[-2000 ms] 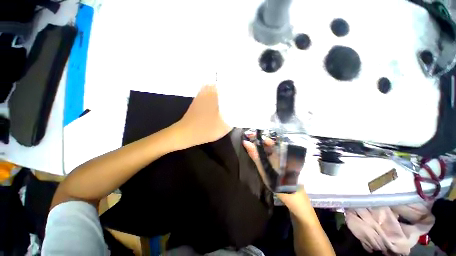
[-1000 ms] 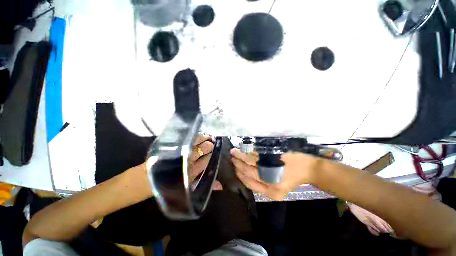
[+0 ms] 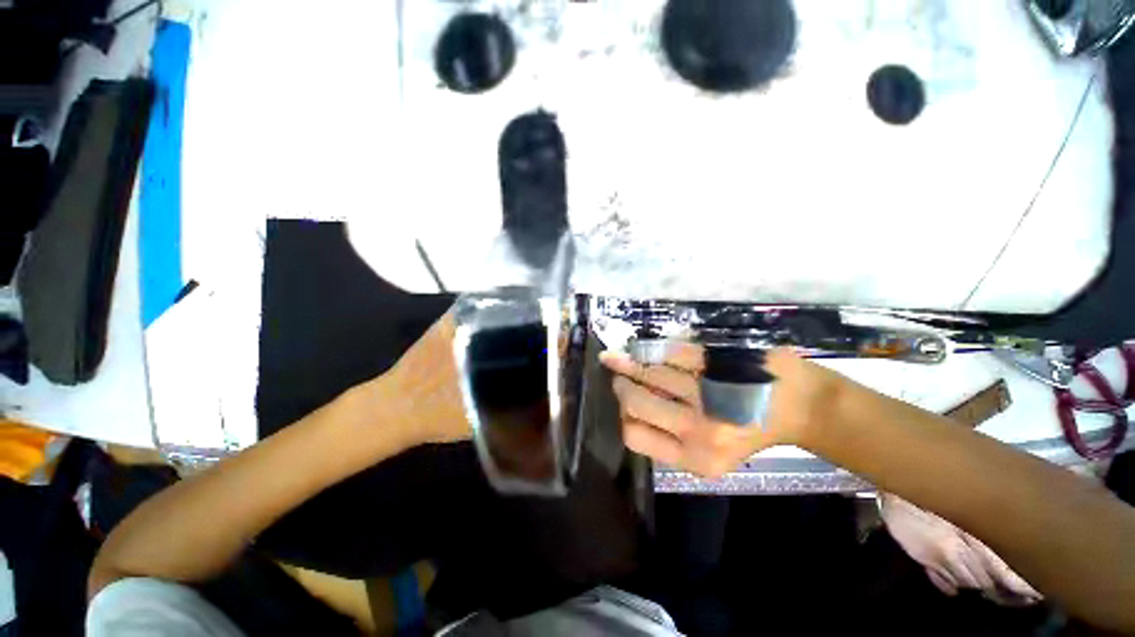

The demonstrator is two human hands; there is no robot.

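Observation:
A large dark fabric panel [image 3: 326, 299] lies on the white table and hangs over its front edge. The sewing machine's white head [image 3: 772, 199] is seen from above. My left hand [image 3: 429, 380] lies on the fabric at the head's left end, its fingers hidden behind a clear guard with a dark reflection [image 3: 513, 386]. My right hand [image 3: 697, 417] is at the fabric's right side below the needle area, fingers bent and partly behind a grey knob [image 3: 734, 396]. Whether its fingertips pinch the cloth cannot be told.
Red scissor handles [image 3: 1095, 401] lie at the right, near a small brown rectangle [image 3: 981, 406]. A dark stacked piece [image 3: 85, 237] lies at far left beside a blue strip [image 3: 163, 174]. Pink cloth [image 3: 952, 548] is below the table edge at right.
Two seconds ago my right hand was behind the guard with its forearm upright; now it is right of the guard. My left hand has moved behind the guard. The camera view has shifted.

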